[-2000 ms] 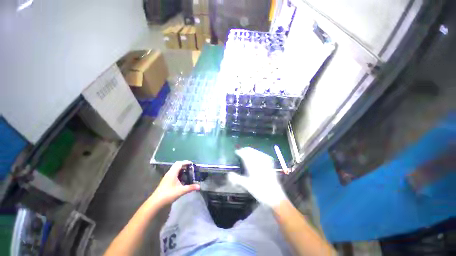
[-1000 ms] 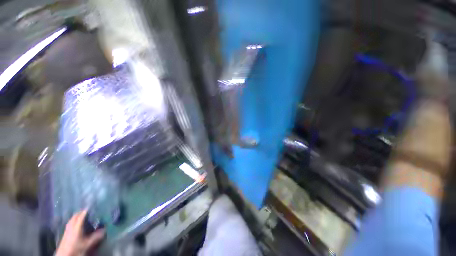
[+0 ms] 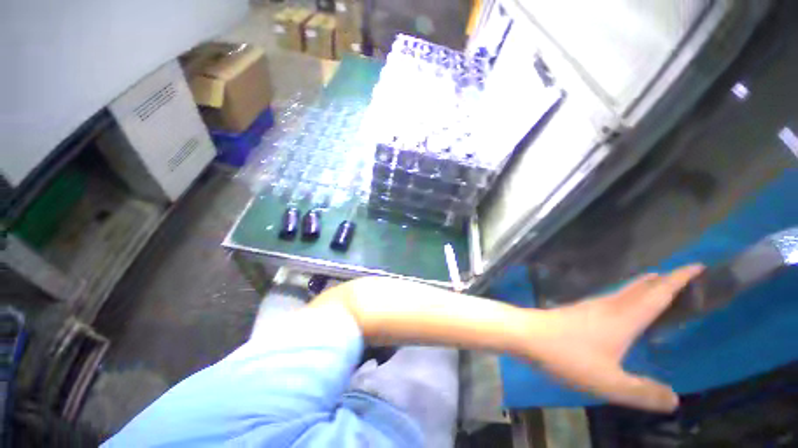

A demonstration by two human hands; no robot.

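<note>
My left hand point(image 3: 604, 350) is bare and reaches across to the right. Its fingers are spread, with the fingertips at a dark, blurred bar point(image 3: 722, 278) on the blue door point(image 3: 700, 350); contact is unclear. My right hand cannot be made out. Three black moulded parts point(image 3: 311, 225) lie on the green bench top point(image 3: 398, 251), two close together and one to their right. A clear blister tray point(image 3: 306, 157) lies behind them, left of the tall stack of blister trays point(image 3: 424, 179).
A slim white tool point(image 3: 451, 265) with an orange-red end lies at the bench's right front. An open carton point(image 3: 236, 92) stands over a blue crate point(image 3: 241, 140) at left. More cartons point(image 3: 321, 37) stand behind. A white-panelled frame point(image 3: 560, 166) borders the bench's right side.
The view swung to the machine at right and came back to the bench. The three black parts now lie on the bench. My left hand let go of its part and stretched right; the gloved hand left view.
</note>
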